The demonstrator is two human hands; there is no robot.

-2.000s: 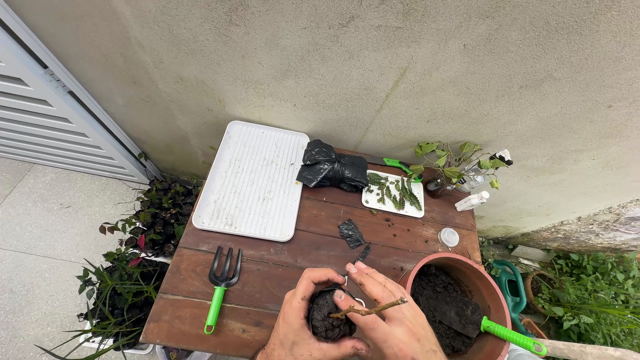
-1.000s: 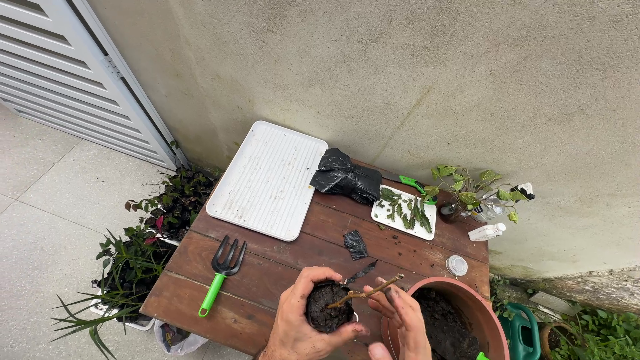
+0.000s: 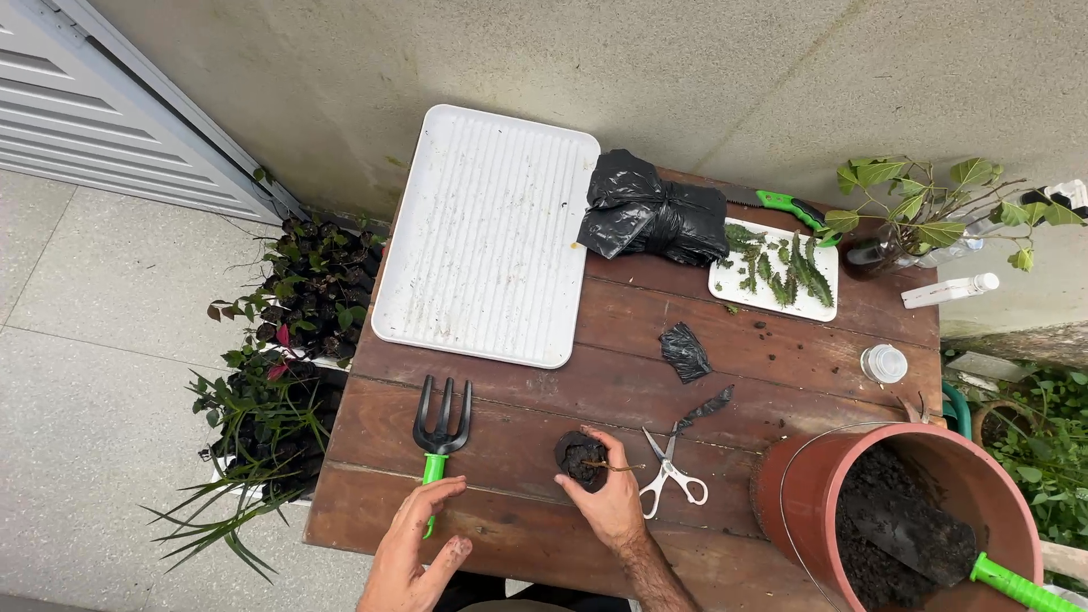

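Note:
My right hand (image 3: 614,493) grips a small black bag of dark soil (image 3: 581,459) with a thin brown stem cutting (image 3: 619,467) leaning out to the right. Apart from it, my left hand (image 3: 418,544) holds nothing, its fingers spread over the green handle of a black hand fork (image 3: 441,429). White-handled scissors (image 3: 671,476) lie partly spread just right of my right hand. Beyond them are a twisted black plastic strip (image 3: 707,410) and a black plastic scrap (image 3: 685,353). A terracotta-coloured bucket (image 3: 786,501) of soil, with a green-handled trowel (image 3: 935,544) in it, stands at the right.
A ribbed white tray (image 3: 484,246), a black plastic bundle (image 3: 654,208), a small tray of spiny cuttings (image 3: 722,285) and a green-handled pruning saw (image 3: 790,206) lie at the back. Leafy cuttings in a jar (image 3: 880,255), a white bottle (image 3: 950,291) and a clear cup (image 3: 884,364) are at right.
Both hands were around the soil bag; now only my right hand holds it, and my left hand has moved left to the fork. The scissors have come into sight. The view has shifted.

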